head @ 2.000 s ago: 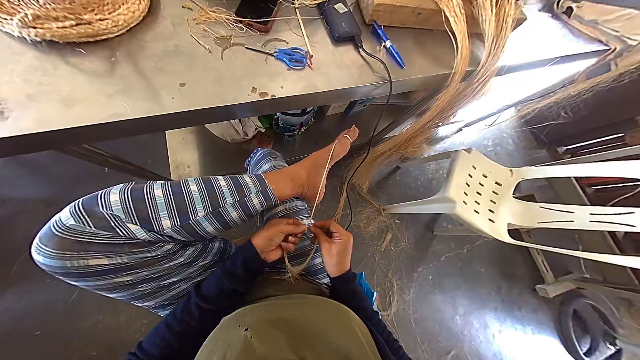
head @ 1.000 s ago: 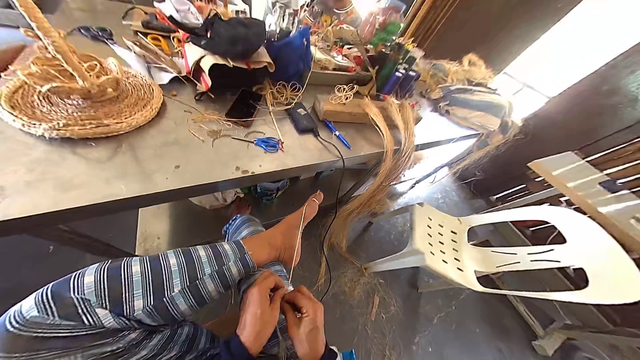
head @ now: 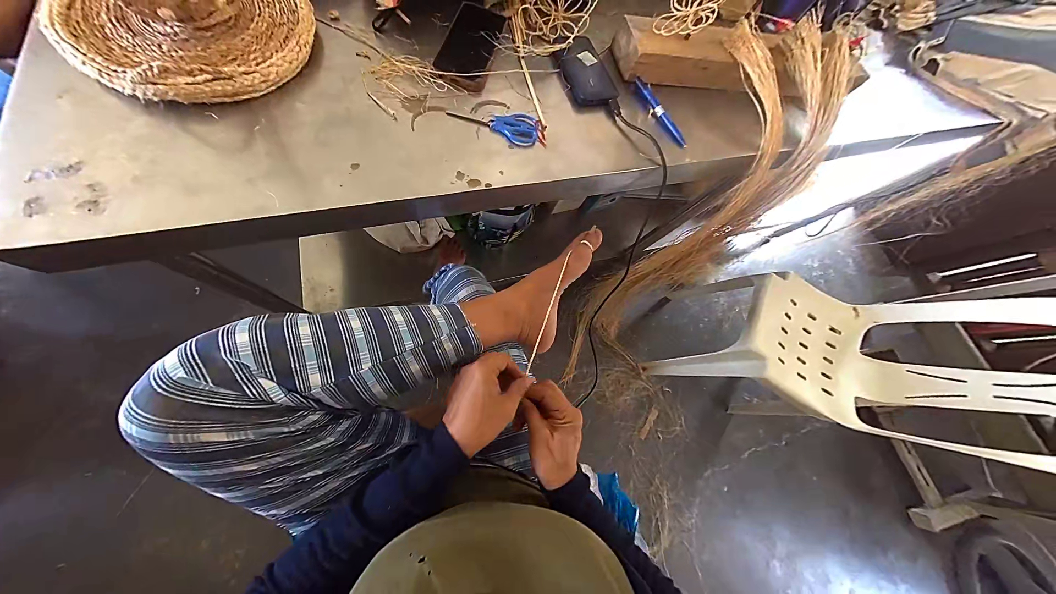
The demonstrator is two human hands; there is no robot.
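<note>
A thin pale twisted cord runs taut from the big toe of my bare raised foot down to my fingers. My left hand pinches the cord's lower end between thumb and fingers. Close against it on the right, my right hand is closed with thumb and forefinger on the same cord end. The strands between the fingertips are too small to make out. Long loose tan fibres hang from the table's right part to the floor, to the right of the foot.
On the metal table lie a coiled fibre mat, blue-handled scissors, a phone, a black device with a hanging cable, a blue pen and a wooden block. A white plastic chair stands at the right.
The view has swung down from the table's back. Both hands stay together at the cord's lower end, and the cord still runs from the toe.
</note>
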